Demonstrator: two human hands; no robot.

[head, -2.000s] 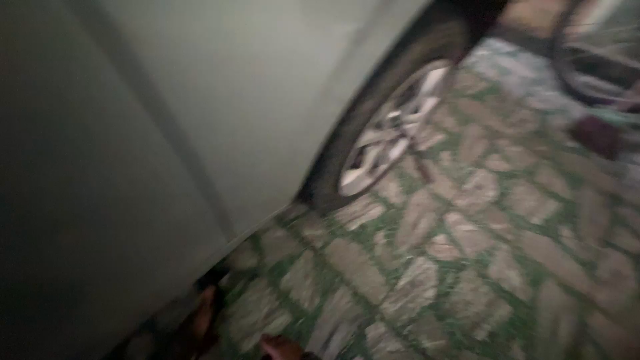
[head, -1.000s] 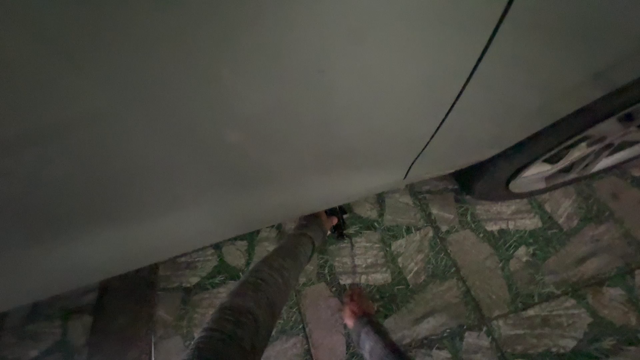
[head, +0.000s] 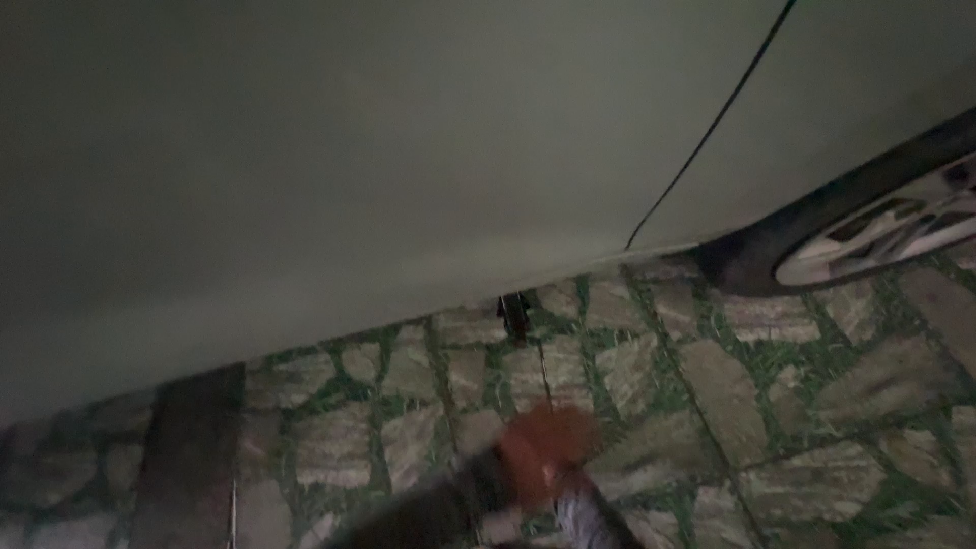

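A black metal device [head: 515, 316], like a car jack, sits on the stone paving at the lower edge of a pale car body [head: 320, 191]. From near it a thin rod [head: 544, 372] runs down to my hands, which are close together and blurred. My left hand [head: 537, 446], at the end of a dark sleeve from the lower left, overlaps the rod's near end; its fingers are not distinct. Partly covered by it, my right hand [head: 563, 479] is closed about the rod's near end, with a greyish sleeve below.
A car wheel with a light alloy rim [head: 862, 236] stands at the right. Uneven paving stones [head: 724, 396] with grass in the joints lie below the body. A dark flat strip [head: 187, 457] crosses the paving at the lower left. The light is dim.
My left hand has come back from beside the black device at the car's edge to my right hand. The view swung from the wheel to the car's side between the two earlier frames.
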